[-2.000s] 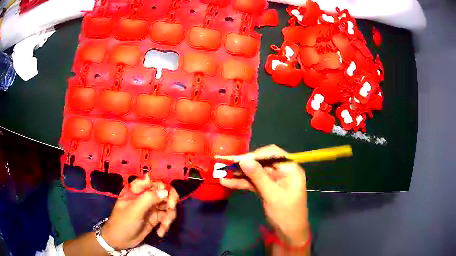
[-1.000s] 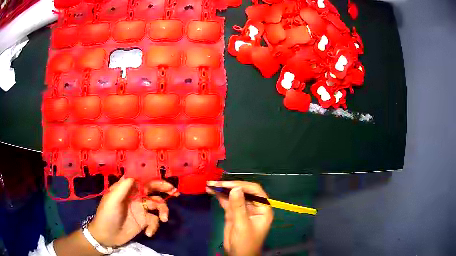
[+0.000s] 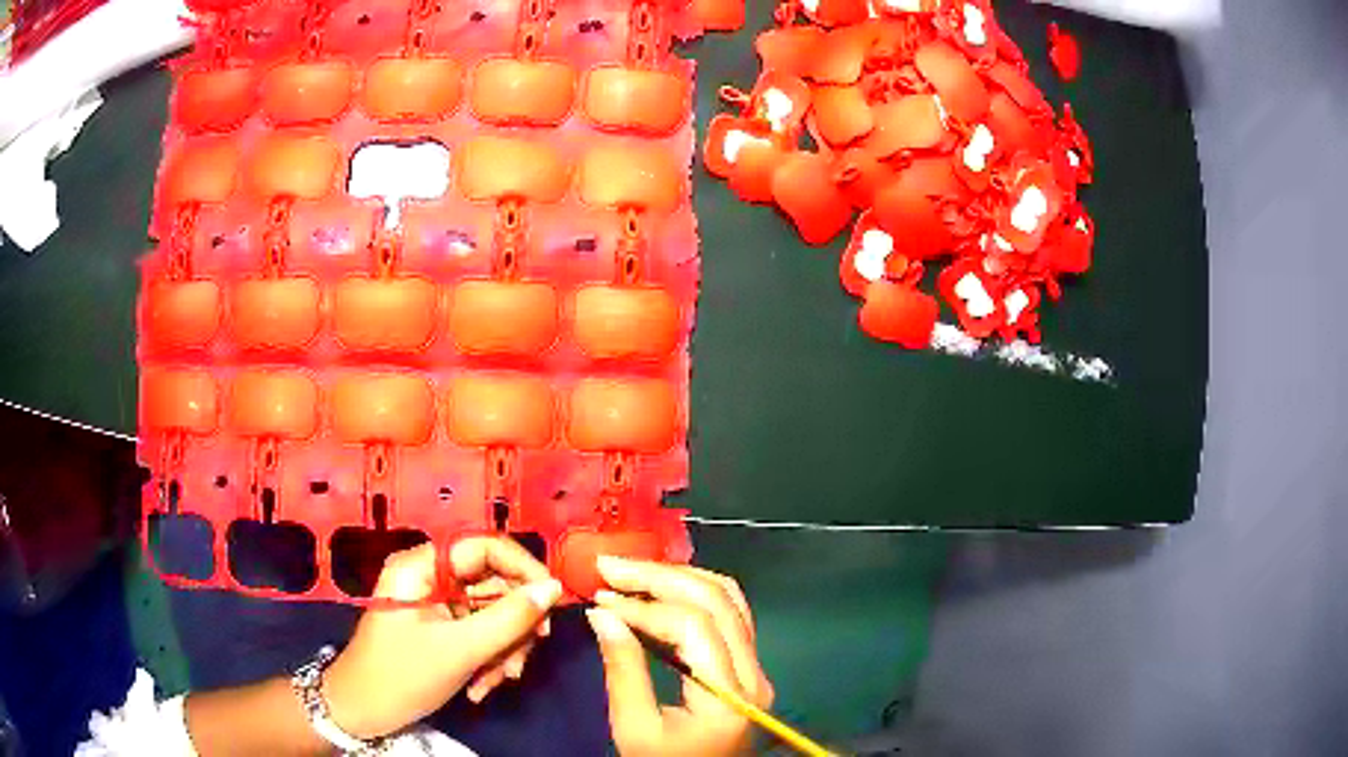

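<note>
A bright red moulded sheet (image 3: 340,370) with rows of raised pads lies over the table edge. Its lowest row has open holes at the left and a solid moulded piece (image 3: 591,559) at the right corner. My left hand (image 3: 444,629) pinches the sheet's lower rim beside that piece. My right hand (image 3: 680,643) has its fingertips at the piece's lower edge and holds a slim yellow-handled tool (image 3: 769,720) across the palm, handle pointing down right. The tool's tip is hidden by my fingers.
A pile of loose red pieces (image 3: 917,178) with white patches lies on the dark green tabletop (image 3: 946,444), white crumbs (image 3: 1020,355) under it. White covering (image 3: 104,67) lies along the far side, and a white scrap (image 3: 30,200) is at far left.
The corner piece, folded or lifted earlier, now lies within the sheet's bottom row. My right hand has moved in against it, and the tool has swung to point down right. My left hand has moved right.
</note>
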